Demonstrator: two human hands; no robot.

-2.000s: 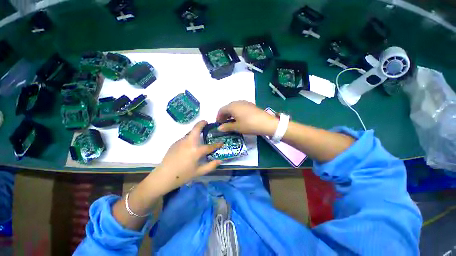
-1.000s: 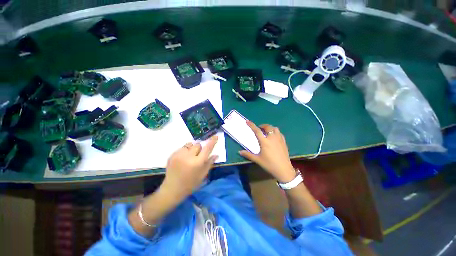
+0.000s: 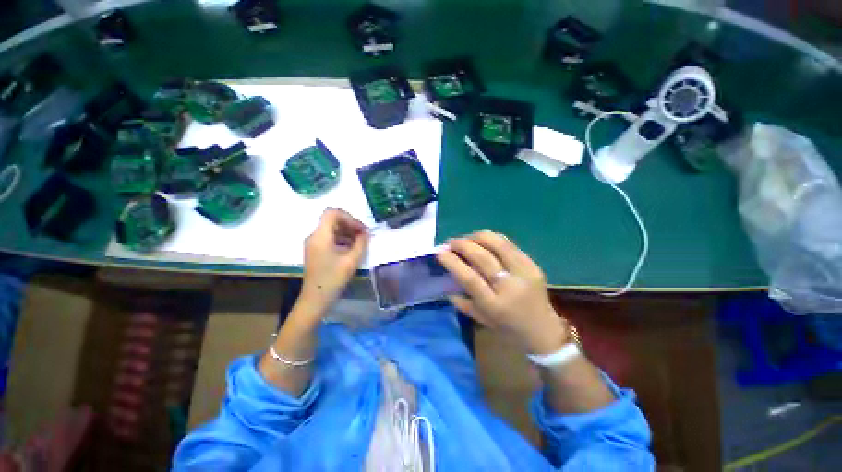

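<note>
My right hand (image 3: 503, 281) holds the smartphone (image 3: 414, 279) by its right end, at the bench's front edge. The phone's screen looks greyish. My left hand (image 3: 334, 249) is left of the phone, thumb and fingertips close together near a small pale strip; I cannot tell if it holds it. A fitted unit (image 3: 397, 188), black rim around green, lies on the right part of the white work sheet (image 3: 286, 221), just beyond the phone. A loose green circuit board (image 3: 310, 170) lies left of it on the sheet.
Several circuit boards (image 3: 228, 197) crowd the sheet's left side, with black housings (image 3: 60, 205) beyond. More fitted units (image 3: 501, 128) stand behind and right. A white pad (image 3: 555, 149), a portable fan (image 3: 687, 95) with cable and a plastic bag (image 3: 796, 217) are at right. Cartons (image 3: 238, 346) stand below.
The phone has gone from lying on the bench to being held in my right hand, now nearer me. The fitted unit was in my hands two seconds ago and now lies on the sheet, released.
</note>
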